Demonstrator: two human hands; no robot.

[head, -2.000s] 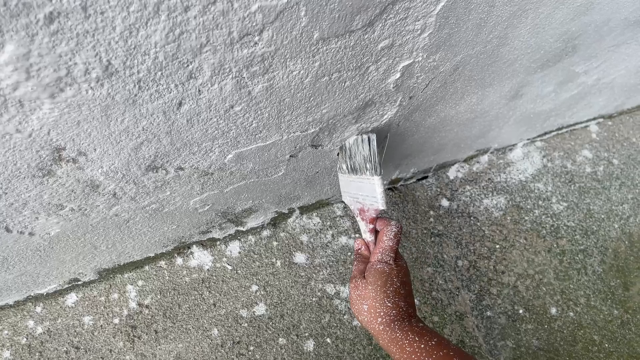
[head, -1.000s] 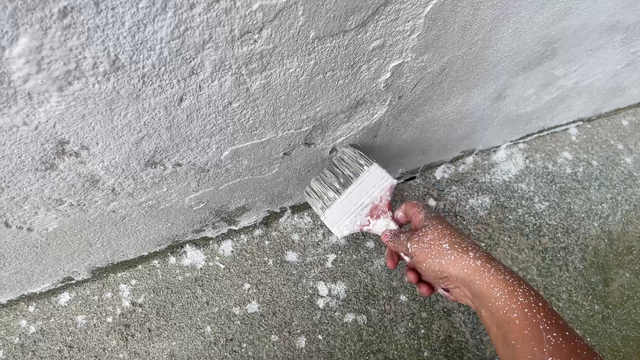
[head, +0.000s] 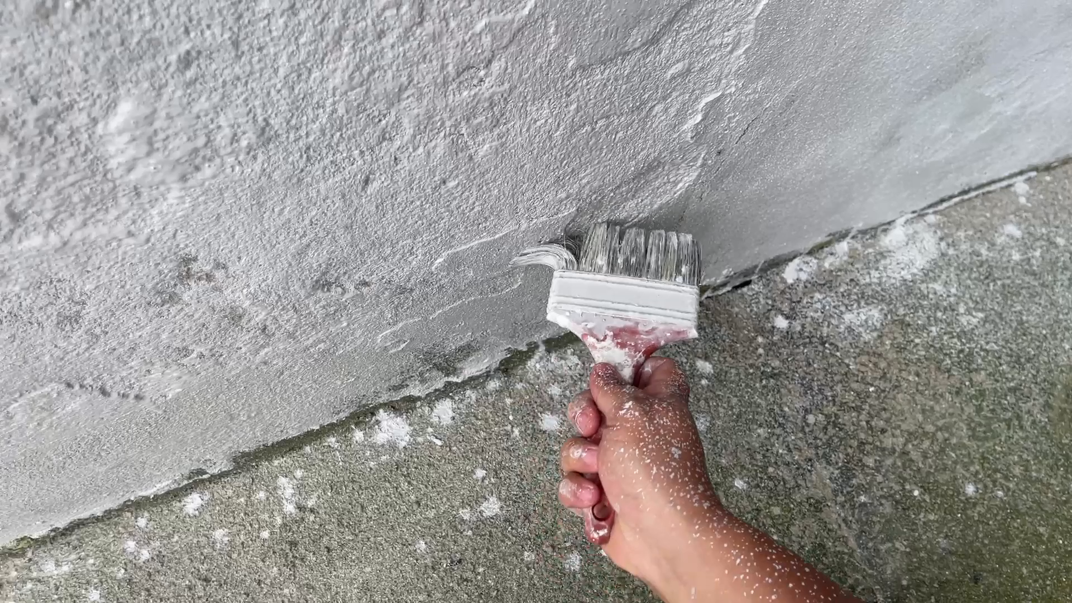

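Observation:
My right hand (head: 645, 461), speckled with white paint, is closed around the red handle of a wide flat paintbrush (head: 624, 303). White paint coats the brush's ferrule and part of its handle. Its bristles point up and press on the lower part of a rough plastered wall (head: 335, 167), with a tuft at the left bent out sideways. The wall is whitish grey, with raised ridges, dark stains and a thin crack right of the brush. My left hand is out of view.
A rough concrete floor (head: 837, 435), spattered with white paint spots, meets the wall along a slanting joint with a dark, uneven edge. Below the wall's foot, more spatter (head: 909, 247) lies at the right.
The brush has turned from its earlier slant so that its bristles now point up, broad side to view. My right hand has kept hold of it, and the forearm stands steeper than one second ago.

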